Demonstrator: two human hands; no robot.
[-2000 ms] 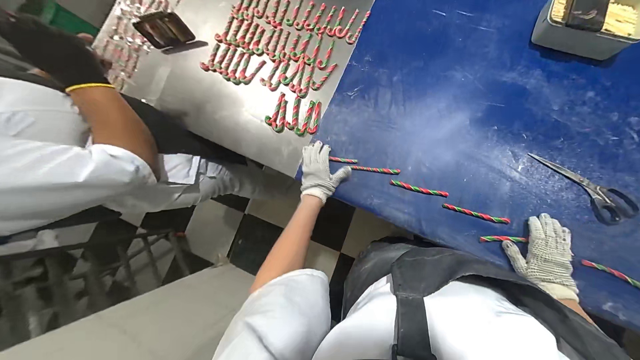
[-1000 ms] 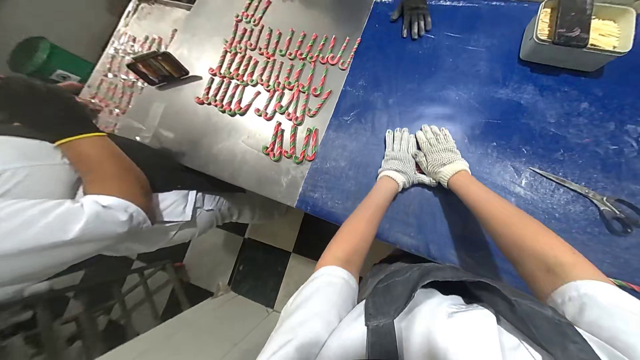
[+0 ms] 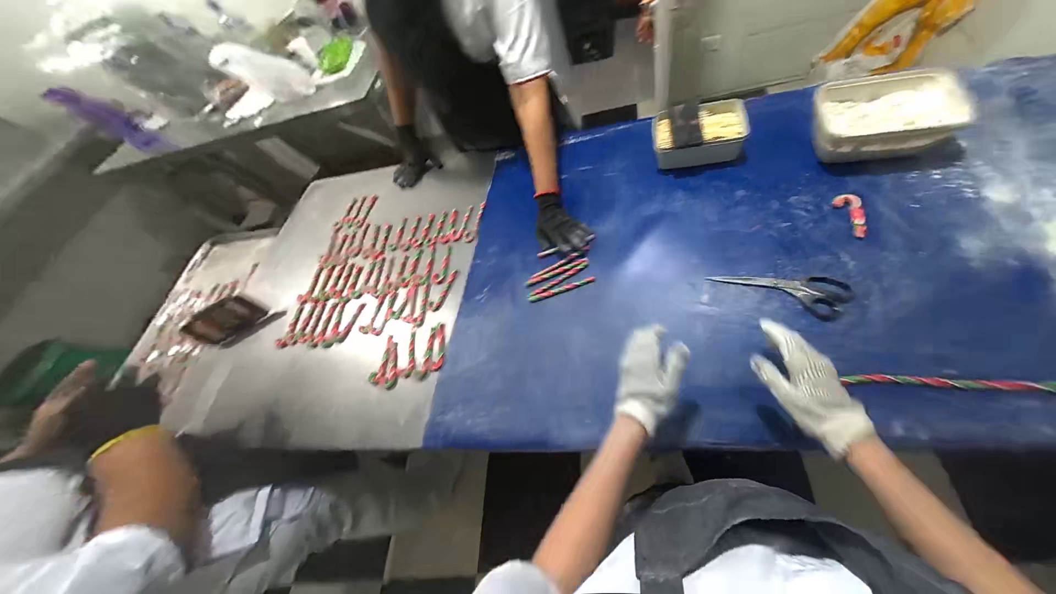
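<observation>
My left hand (image 3: 649, 373), in a white knitted glove, hovers over the blue work surface (image 3: 528, 371) near its front edge, fingers apart and holding nothing. To its right my right hand (image 3: 813, 384), gloved alike, is also empty with its fingers spread. A long red and green twisted candy rope (image 3: 949, 383) lies just beyond my right hand and runs out of view. Black-handled scissors (image 3: 792, 286) lie behind my hands. Several short twisted candy sticks (image 3: 563, 287) lie at the left, under and near a co-worker's black-gloved hand (image 3: 563, 227).
Rows of candy canes (image 3: 388, 272) lie on the metal table (image 3: 239, 388). One candy cane (image 3: 854, 216) lies at the right. A tub of sticks (image 3: 730, 153) and a tub of white powder (image 3: 895, 148) stand at the back. Another co-worker's arm (image 3: 140, 478) is at the left.
My hands, side by side and nearly touching one second ago, are now apart. The co-worker across the table has a hand at the short candy sticks. The view has swung considerably.
</observation>
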